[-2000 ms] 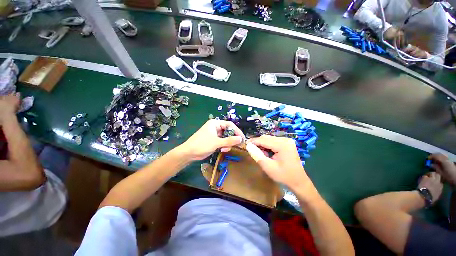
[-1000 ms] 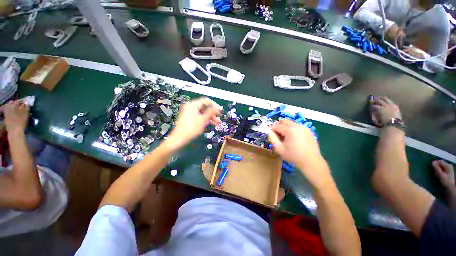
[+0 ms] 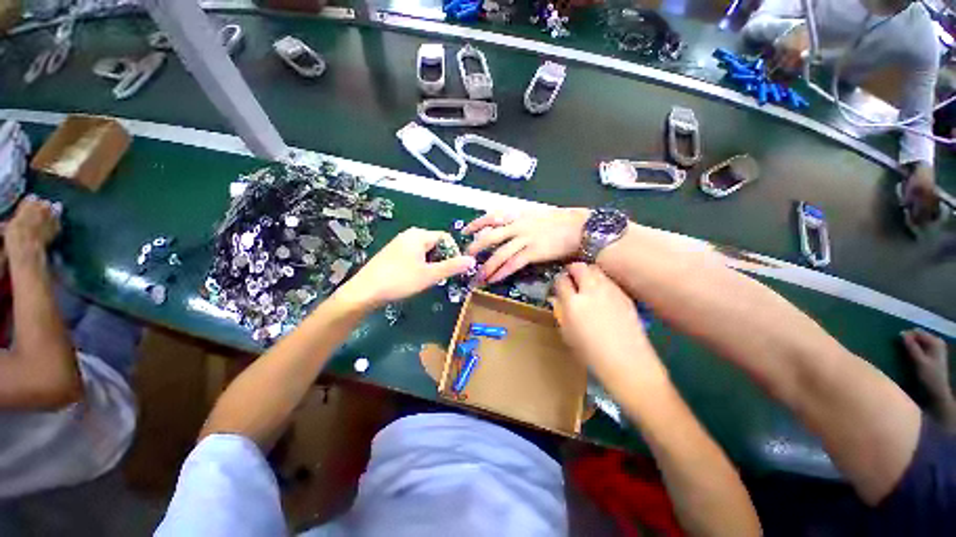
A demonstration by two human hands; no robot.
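My left hand (image 3: 398, 270) is left of the box, its fingertips closed on a small dark green circuit board (image 3: 447, 250). My right hand (image 3: 598, 315) is at the box's back right corner, fingers bent down at the parts; whether it holds anything is hidden. The shallow cardboard box (image 3: 524, 362) holds a few blue battery cells (image 3: 468, 369). Small parts (image 3: 535, 275) lie behind the box, partly covered by another person's hand (image 3: 529, 241).
The other person's watch-wearing forearm (image 3: 734, 294) crosses from the right over my right wrist area. A large wired parts pile (image 3: 294, 246) lies left. Housings (image 3: 642, 175) lie on the central belt (image 3: 346, 110). A grey post (image 3: 215, 79) stands behind the pile. Another open box (image 3: 82, 152) is far left.
The other person's arm has come in from the belt across to the parts behind the box. Housings have shifted right, and one with blue shows at right. My right hand has moved slightly left.
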